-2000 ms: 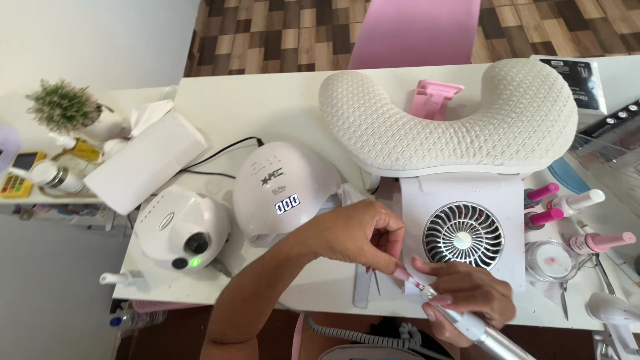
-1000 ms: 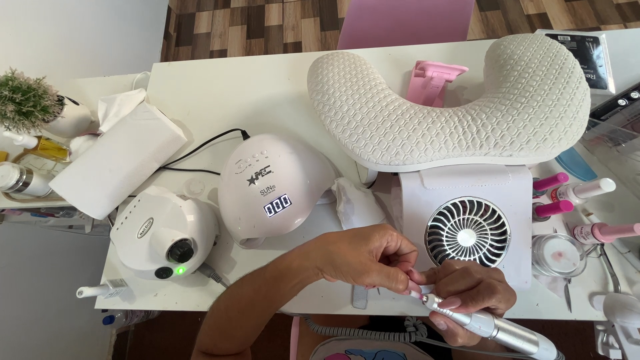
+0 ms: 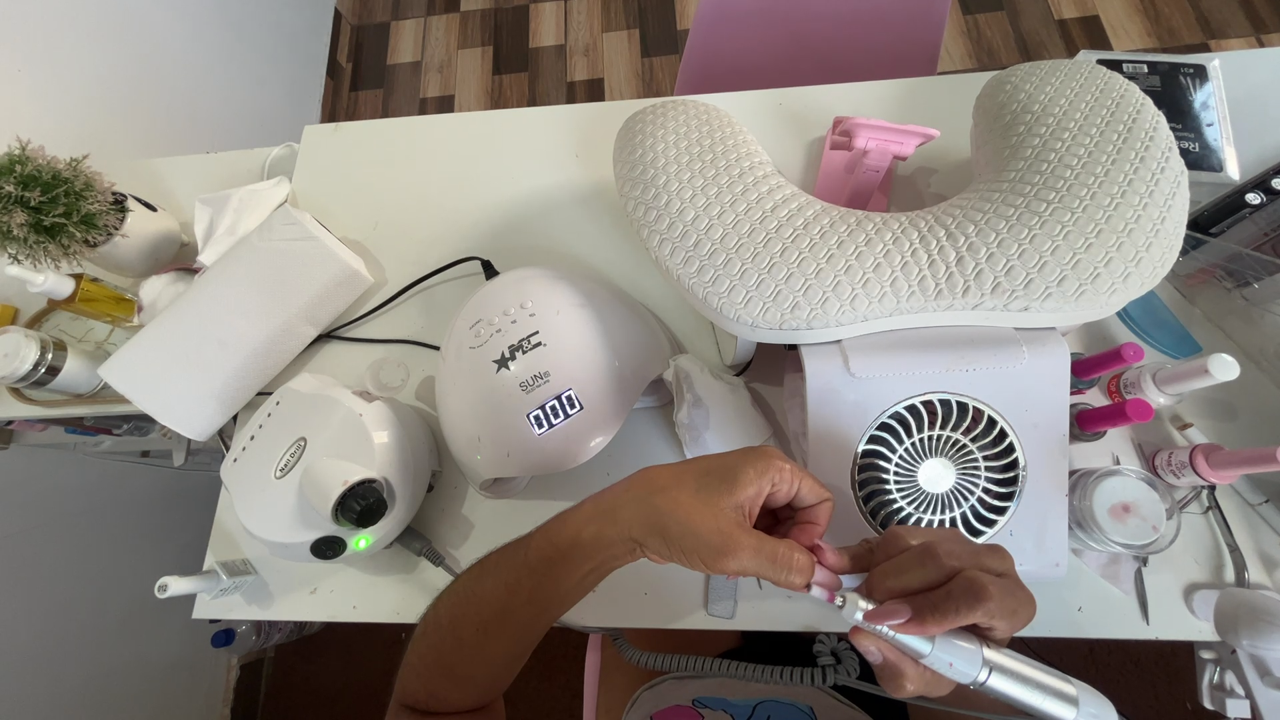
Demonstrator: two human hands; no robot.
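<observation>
My right hand [image 3: 945, 605] grips the silver handpiece of an electric nail drill [image 3: 985, 665], its tip pointing left. My left hand [image 3: 745, 520] is bent in front of it, thumb and fingers pinched together, with a pink nail at the drill's tip. Whether that nail is on my finger or is a loose piece, I cannot tell. Just behind both hands lies the dust collector with its round metal fan grille [image 3: 937, 470]. The white nail drill base [image 3: 325, 480] shows a green light at the left, and a UV nail lamp [image 3: 555, 375] reads zeros.
A white textured armrest cushion [image 3: 900, 260] stands behind the dust collector, around a pink holder [image 3: 868, 165]. Polish bottles [image 3: 1190, 375] and a glass jar [image 3: 1122, 510] are at the right. Paper towels [image 3: 240, 320] and a potted plant [image 3: 55, 205] lie left. A coiled cord [image 3: 730, 665] hangs below the table edge.
Both hands stay together at the drill's tip, with small shifts of the fingers and handpiece. The view has shifted somewhat.
</observation>
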